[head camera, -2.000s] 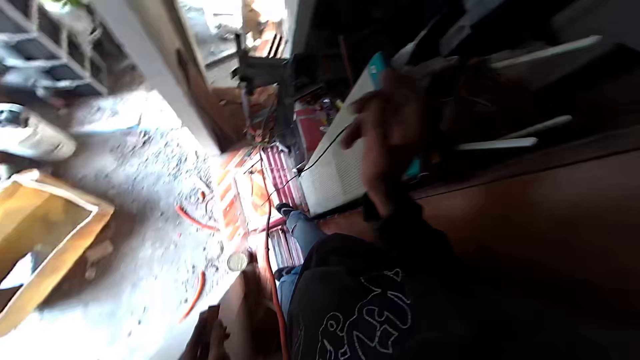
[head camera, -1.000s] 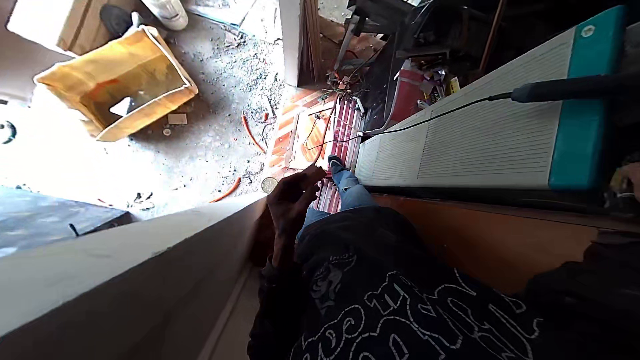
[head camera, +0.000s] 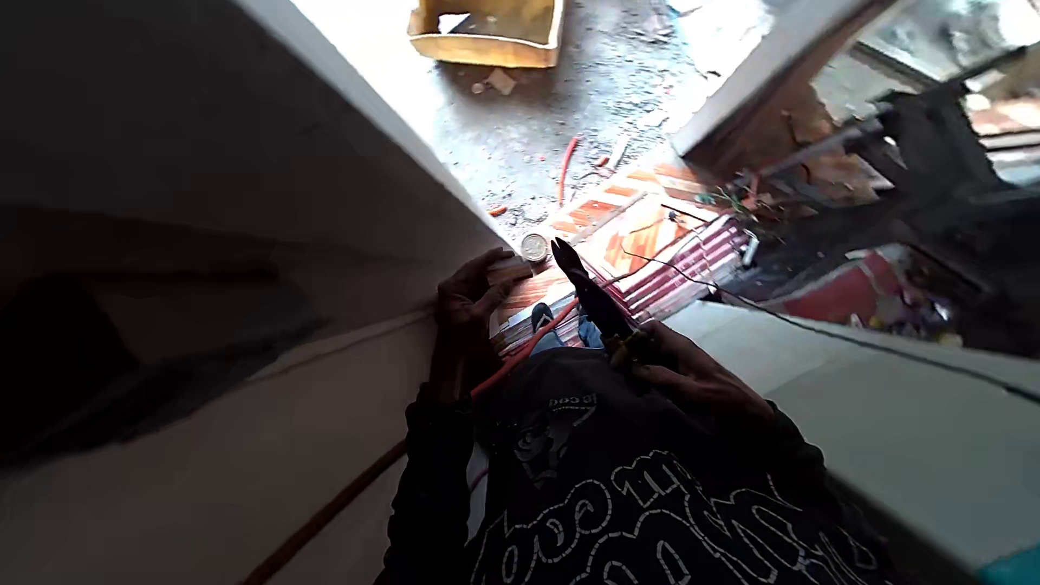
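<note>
My right hand (head camera: 691, 374) is closed around the handles of dark pliers (head camera: 589, 296), whose jaws point up and away over the floor. My left hand (head camera: 467, 305) is at the edge of the wall (head camera: 382, 122), thumb and fingers spread around a small pale patch; whether it grips anything is unclear. Beyond its fingertips is a round pale lid-like object (head camera: 535, 247). An orange-red hose or conduit (head camera: 520, 357) passes between my hands, in front of my body. A thin black wire (head camera: 780, 315) runs to the right above my right hand.
A yellow box (head camera: 487, 50) lies on the rubble-strewn ground at the top. Short orange tube pieces (head camera: 566, 171) are scattered nearer. A red container (head camera: 853, 292) and dark clutter are at the right, beside a long pale panel (head camera: 812, 357). My feet are on a patterned, striped floor.
My right hand, out of view one second ago, is now in front of me with pliers. My left hand has come to the wall's edge. The view has turned.
</note>
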